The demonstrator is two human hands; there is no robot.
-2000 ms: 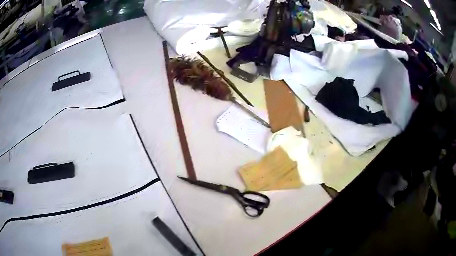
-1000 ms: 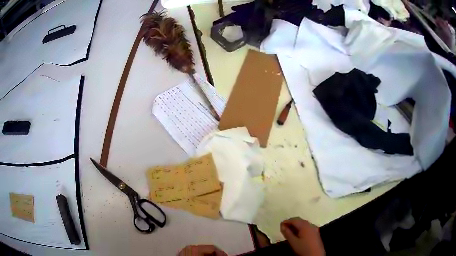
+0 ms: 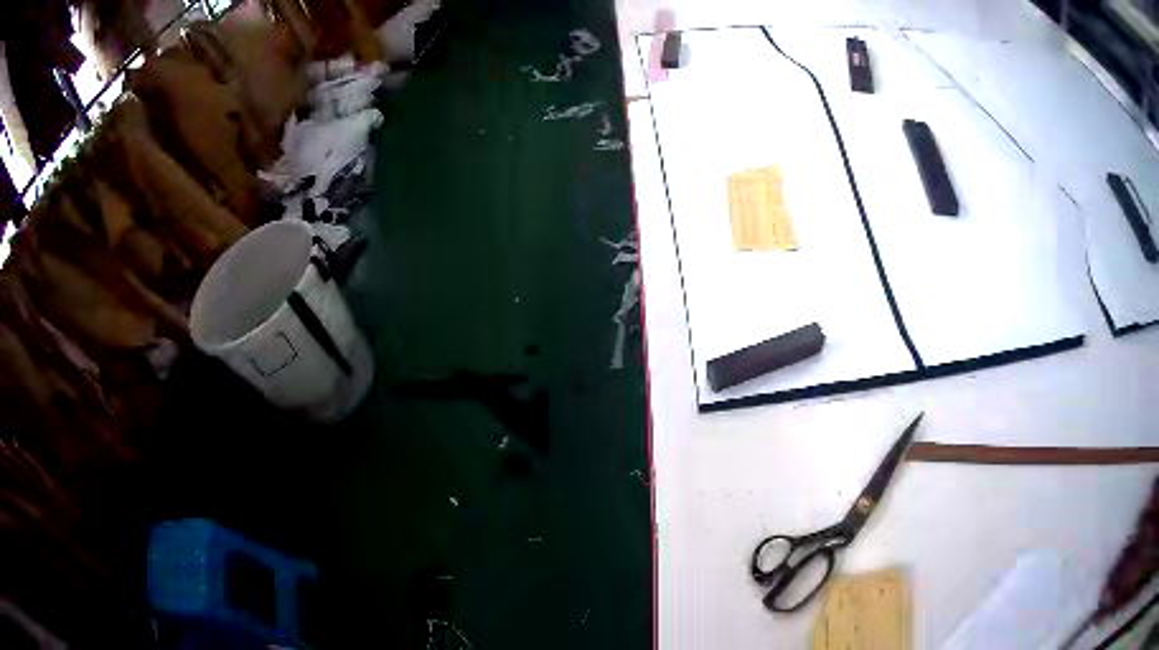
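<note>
Neither of my hands is in view. White paper pattern pieces point(image 3: 788, 298) with thick black edges lie on the white table point(image 3: 699, 508). Several dark weights lie on them, one point(image 3: 766, 357) near the lower left corner and another point(image 3: 930, 168) further right. A tan card point(image 3: 761, 210) with faint writing lies on the left piece. Black-handled shears point(image 3: 845, 521) lie below the pieces, blades slightly open, the tip close to a brown strip point(image 3: 1042, 453). A second tan card point(image 3: 864, 612) is cut off by the bottom edge.
The table's red-lined edge point(image 3: 651, 444) runs beside a green floor point(image 3: 508, 254) with white scraps. A white bin point(image 3: 286, 318) and a blue stool point(image 3: 229, 587) stand at left. Brown pattern cards or material point(image 3: 127, 203) hang or lie heaped beyond. A feather duster point(image 3: 1135, 552) is partly visible at right.
The view has swung left, bringing the floor, bin and stool into sight. Both hands, seen at the bottom edge one second ago, are out of the picture.
</note>
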